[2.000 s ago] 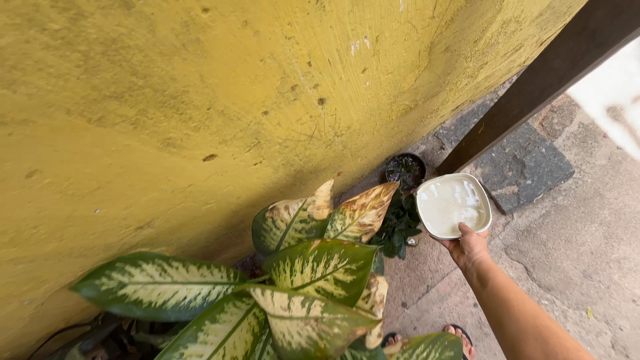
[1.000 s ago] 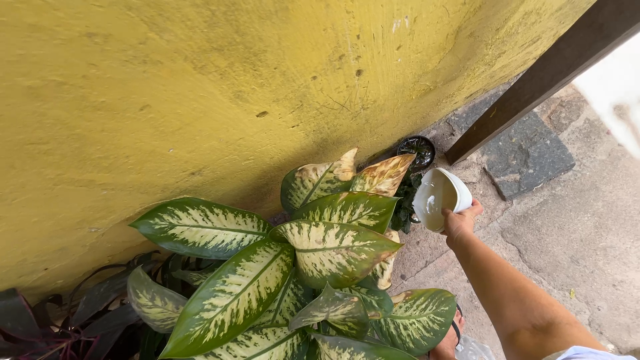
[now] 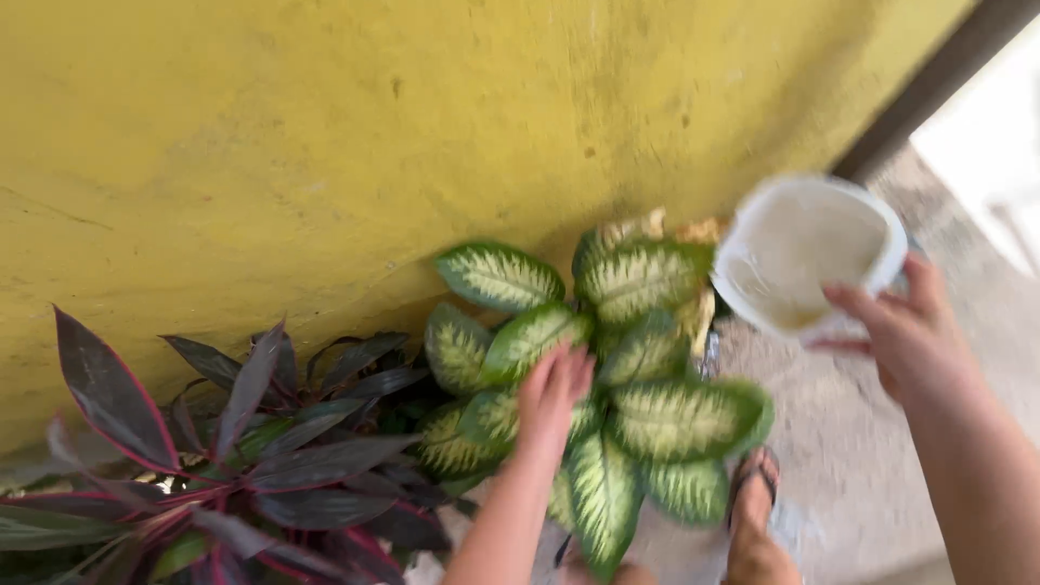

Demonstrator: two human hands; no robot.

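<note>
My right hand (image 3: 910, 325) grips the near rim of a white plastic bowl (image 3: 812, 256), thumb inside and fingers outside. The bowl is tilted and blurred, with what looks like some cloudy liquid at its bottom. It is held up to the right of a dieffenbachia plant (image 3: 682, 418) with green and cream leaves. My left hand (image 3: 556, 378) is over the middle of this plant, at its leaves, fingers extended and blurred; whether it touches a leaf I cannot tell.
A yellow wall (image 3: 325, 146) runs behind the plants. Dark ti plants (image 3: 317, 471) with pink leaf edges stand at the lower left. A dark post (image 3: 918, 89) rises at the upper right. My sandaled foot (image 3: 754, 479) is on the stone pavement (image 3: 821, 422).
My left hand has come into view over the dieffenbachia. The bowl in my right hand has come up from near the small potted plant beside the post. The view has shifted left.
</note>
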